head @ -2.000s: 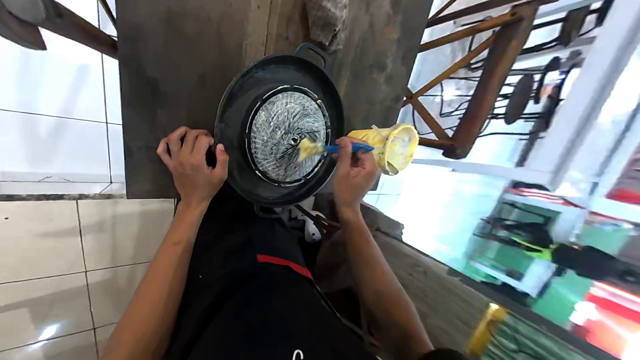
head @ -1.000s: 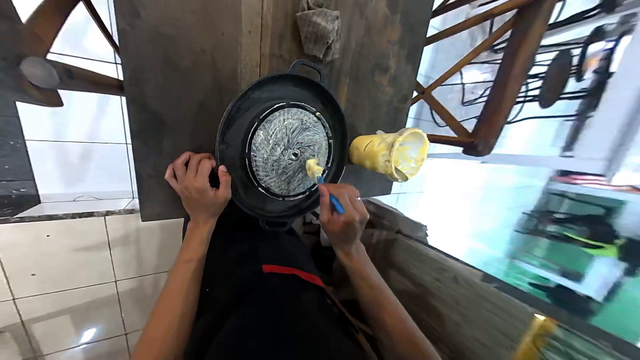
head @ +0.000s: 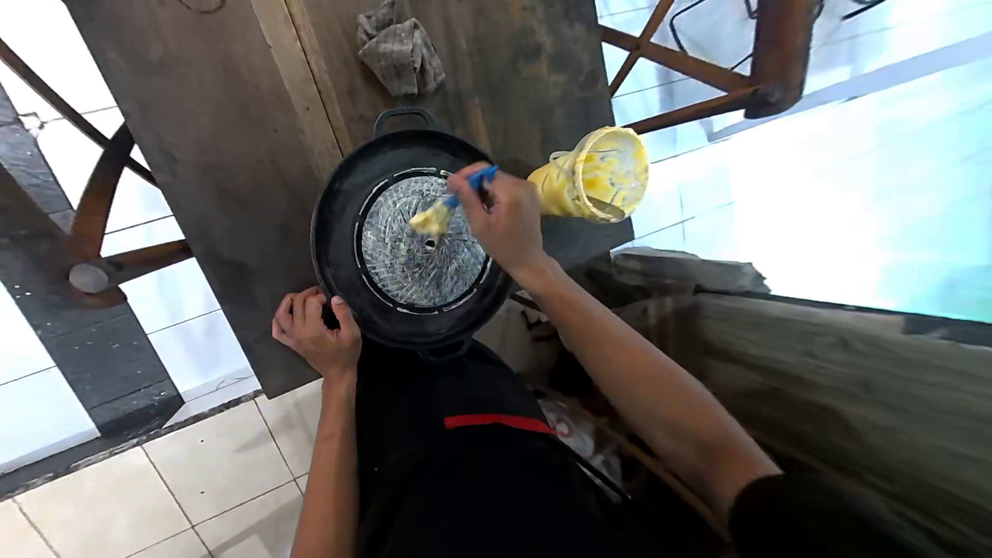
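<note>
A round black grill pan point(head: 339, 232) with two loop handles rests at the table's near edge. Its raised center disc point(head: 422, 271) is streaked with whitish marks. My right hand point(head: 502, 217) grips a blue-handled brush point(head: 469, 186), whose bristles, coated in something pale yellow, are over the disc's upper middle. At the pan's lower left rim is my left hand point(head: 319, 325), fingers bent against the edge; whether it grips the rim is not clear. Right of the pan stands a yellow-smeared tub point(head: 559, 186) with yellow paste inside.
A crumpled grey cloth point(head: 403, 58) lies beyond the pan on the dark wooden table point(head: 217, 155). Brown chair or stool frames point(head: 690, 66) stand past the table on both sides. A worn ledge point(head: 814, 364) runs beside my right forearm.
My right hand has moved with the brush from the pan's lower right side up over the disc. My left hand stays at the lower left rim. The view has shifted.
</note>
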